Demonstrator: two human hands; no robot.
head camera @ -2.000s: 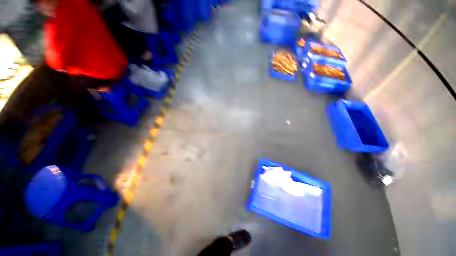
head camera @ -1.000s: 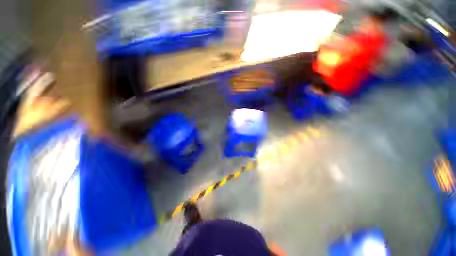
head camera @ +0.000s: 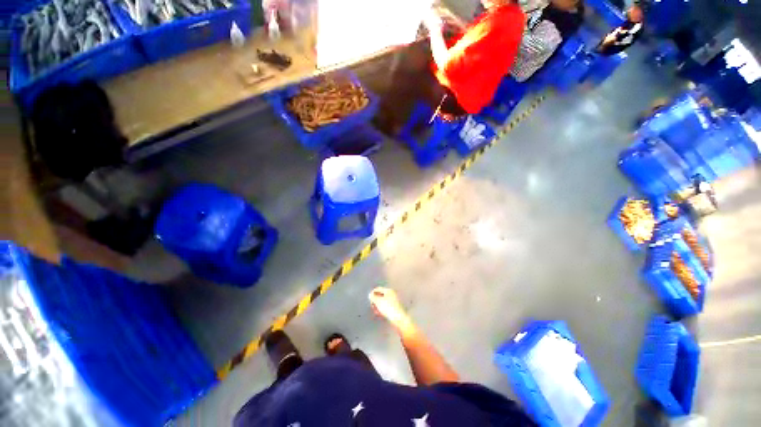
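My right hand (head camera: 384, 302) is small in the picture, above the floor in front of my body, with fingers partly curled; I cannot tell if it holds anything. My left hand is not in view. A blue stool (head camera: 349, 185) stands in front of me, with a second blue stool (head camera: 213, 233) to its left. At the lower left, a blue crate (head camera: 125, 334) on a stack holds pale handles (head camera: 33, 359), blurred.
The workbench (head camera: 179, 87) bears crates of pale handles (head camera: 71, 33) and a small black heap (head camera: 274, 58). A crate of brown pieces (head camera: 327, 104) sits beside it. A person in red (head camera: 484, 58) is beyond. Yellow-black tape (head camera: 334, 279) crosses the floor; a lined crate (head camera: 555, 375) stands right.
The view has swung toward the bench and stools and is sharper. My right forearm and hand now show clearly. The person in red appears nearer the top middle.
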